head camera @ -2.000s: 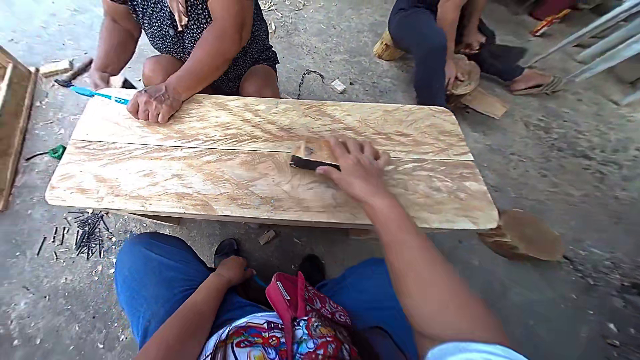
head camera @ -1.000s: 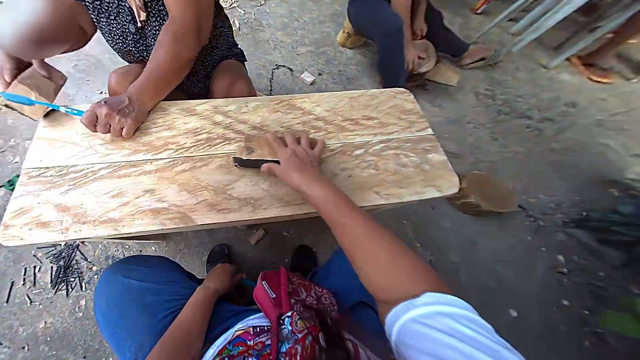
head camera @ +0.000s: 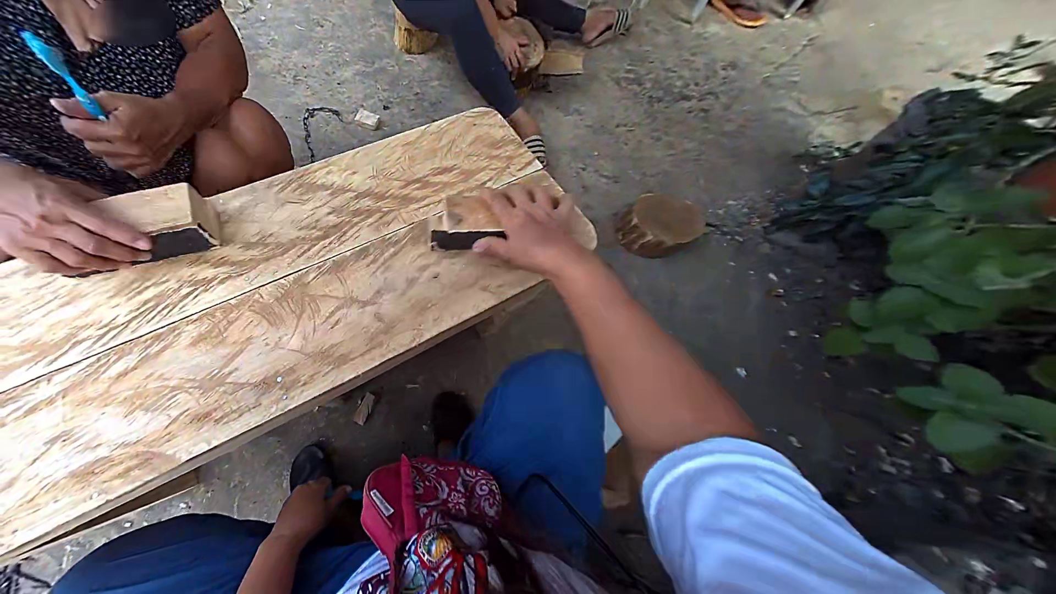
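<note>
My right hand (head camera: 532, 229) grips a wooden sanding block (head camera: 472, 216) with dark sandpaper on its lower side. The block rests on a pale wooden tabletop (head camera: 272, 338) made of two boards, close to its rounded right end. Curved brown marks cover the wood. Low between my knees is my left hand (head camera: 309, 511), below the table's near edge; a bit of something blue shows at its fingers, and its grip is unclear. Across the table a person's hand holds a larger sanding block (head camera: 165, 219) on the board, and their other hand holds a blue toothbrush-like tool (head camera: 62, 73).
A round log piece (head camera: 660, 224) stands on the floor beyond the table's right end. Leafy plants (head camera: 965, 330) are at the right. Another person sits at the top, with hands on a wood round (head camera: 521, 49). A red patterned bag (head camera: 429, 503) lies on my lap.
My right hand has moved with its block to the tabletop's right end. The person opposite now has a sanding block on the board and has raised the blue tool. The view has swung right.
</note>
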